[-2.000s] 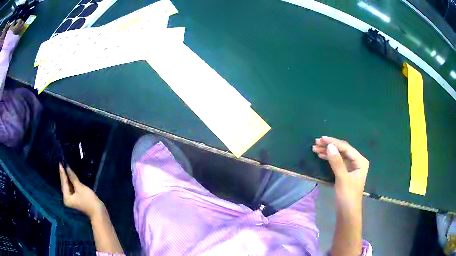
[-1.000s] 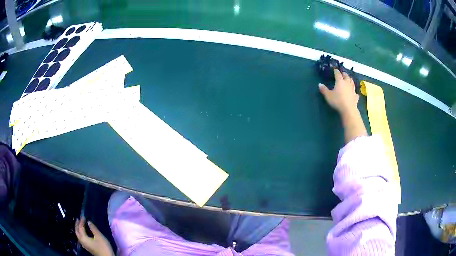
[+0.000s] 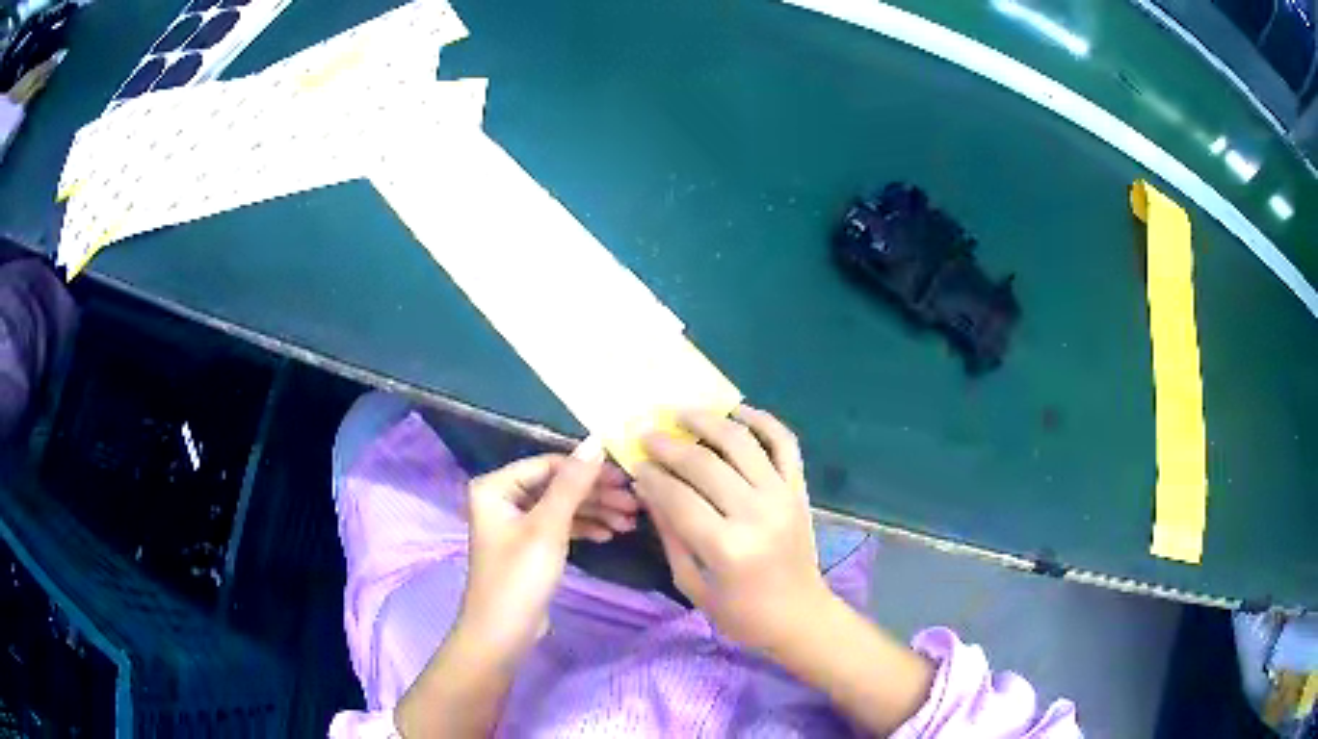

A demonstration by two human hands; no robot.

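The white adhesive sheet (image 3: 542, 274) lies slanting across the bench, its yellow backing (image 3: 705, 378) bare at the near end. My left hand (image 3: 538, 527) pinches the near left corner of the sheet at the bench edge between thumb and finger. My right hand (image 3: 730, 505) lies on the yellow end, its fingers bent over it; whether it grips a strip is hidden. A black plastic housing (image 3: 932, 274) lies on the bench to the right of the sheet, touched by neither hand.
More overlapping white sheets (image 3: 231, 152) lie at the left, with a sheet of black round pads (image 3: 174, 58) behind. A loose yellow strip (image 3: 1175, 375) lies at the right. A blue-green crate (image 3: 87, 592) and a person's sleeve (image 3: 32, 339) are at the left.
The black housing has come nearer from the back of the bench and my right hand has let it go. Both hands have come together at the sheet's yellow end.
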